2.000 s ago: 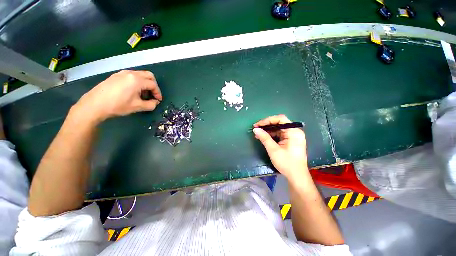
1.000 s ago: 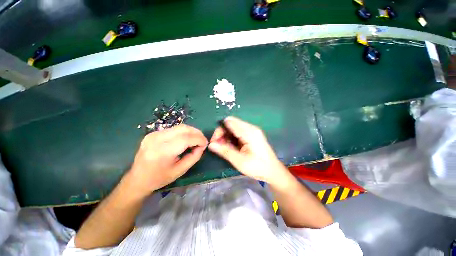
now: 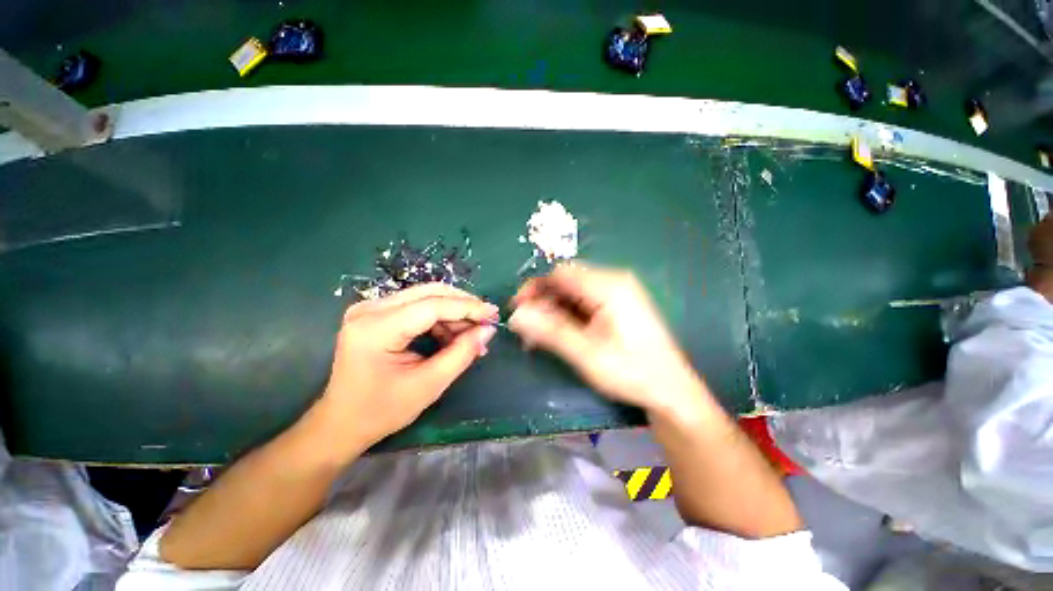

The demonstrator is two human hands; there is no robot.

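Observation:
My left hand [image 3: 404,358] is just below the dark pile, its thumb and fingertips pinched on a tiny thin part [image 3: 498,323], likely a wired component. My right hand [image 3: 589,329] is just right of it, blurred, fingers curled close to the part's right end. The tweezers cannot be made out, and what the right fingers hold is hidden. The dark pile of small wired components [image 3: 413,266] lies behind my left hand and is partly covered by it. The small heap of white bits [image 3: 553,231] lies behind my right hand.
A pale rail [image 3: 462,107] runs beyond the bench. Dark units with yellow-edged batteries sit on the green belt, one at the centre [image 3: 627,50]. Another unit [image 3: 876,192] lies on the bench side at right, its battery on the rail. People in pale smocks sit at both sides.
My left hand has come from the dark pile's left to meet my right hand in front. The tweezers seen earlier in my right hand no longer show. The view has shifted slightly.

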